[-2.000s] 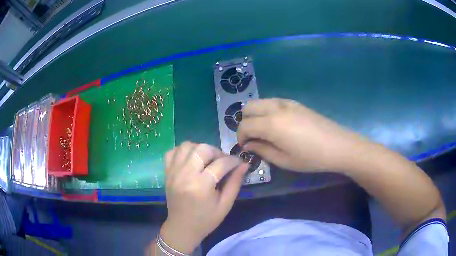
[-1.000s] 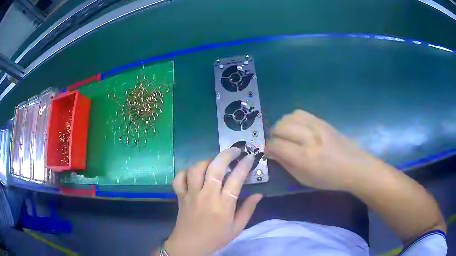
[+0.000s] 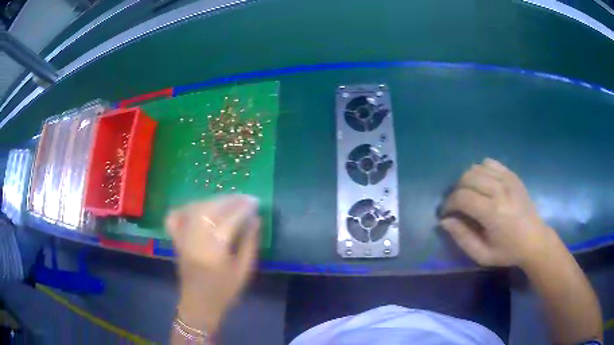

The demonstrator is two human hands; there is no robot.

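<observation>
The grey three-opening unit (image 3: 344, 185) lies upright in the view on the dark green bench, with neither hand touching it. A loose pile of small copper-coloured parts (image 3: 234, 137) lies on the bright green mat (image 3: 176, 145). My left hand (image 3: 215, 232) is blurred over the mat's near edge, below the pile; whether it holds anything cannot be told. My right hand (image 3: 488, 215) is on or just above the bench to the right of the unit, fingers curled; its fingertips are dark and what is between them cannot be told.
A red bin (image 3: 143, 168) with more copper-coloured parts stands on the mat's left. Clear plastic trays (image 3: 64, 162) lie beyond it. Blue tape (image 3: 323, 66) runs along the far side, with metal rails behind. A blue object (image 3: 71, 269) is below the bench at left.
Both hands have left the unit: my left hand moved left over the mat, my right hand moved right onto the bench side. The view has shifted, so unit and mat appear further right.
</observation>
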